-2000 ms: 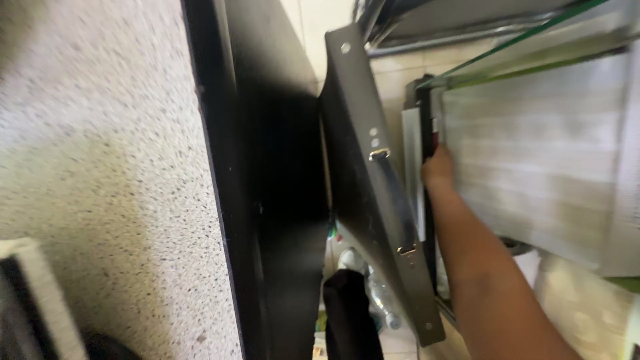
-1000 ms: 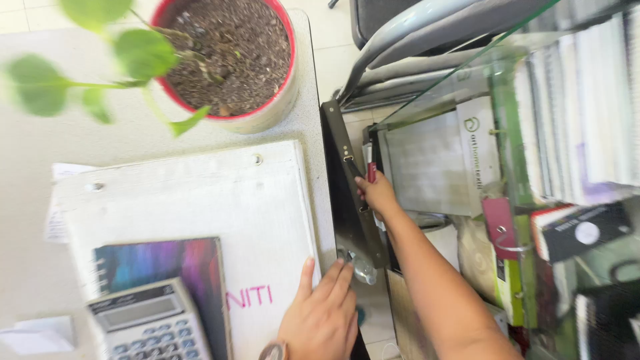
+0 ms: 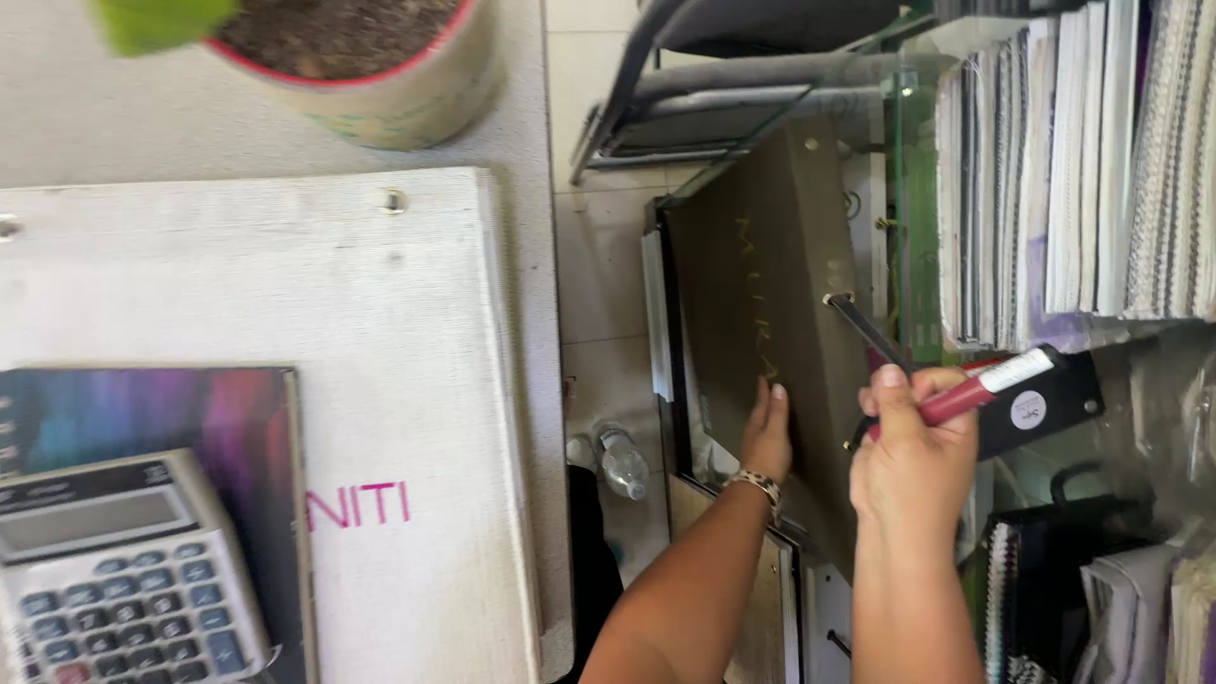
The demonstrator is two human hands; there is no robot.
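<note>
A large dark brown sample case or binder (image 3: pixel 760 285) with gold lettering and a strap handle (image 3: pixel 869 331) stands tilted among the shelves beside the table. My right hand (image 3: pixel 917 437) grips the strap and also holds a dark red pen or marker (image 3: pixel 955 401) with a white label. My left hand (image 3: pixel 768 427) lies against the front face of the case, fingers apart, a patterned band at its wrist. The lower end of the case is partly hidden behind my arms.
On the table (image 3: pixel 532 114) are a large white binder (image 3: pixel 418 313), a notebook (image 3: pixel 142 408), a calculator (image 3: pixel 123 570) and a potted plant (image 3: pixel 408 95). Spiral-bound books (image 3: pixel 1092 171) fill the glass-edged shelf at right. A chair (image 3: pixel 741 95) stands beyond; a plastic bottle (image 3: pixel 623 463) lies on the floor.
The dark case has moved right, from beside the table to the shelves. My left hand has left the white binder's edge and now touches the case.
</note>
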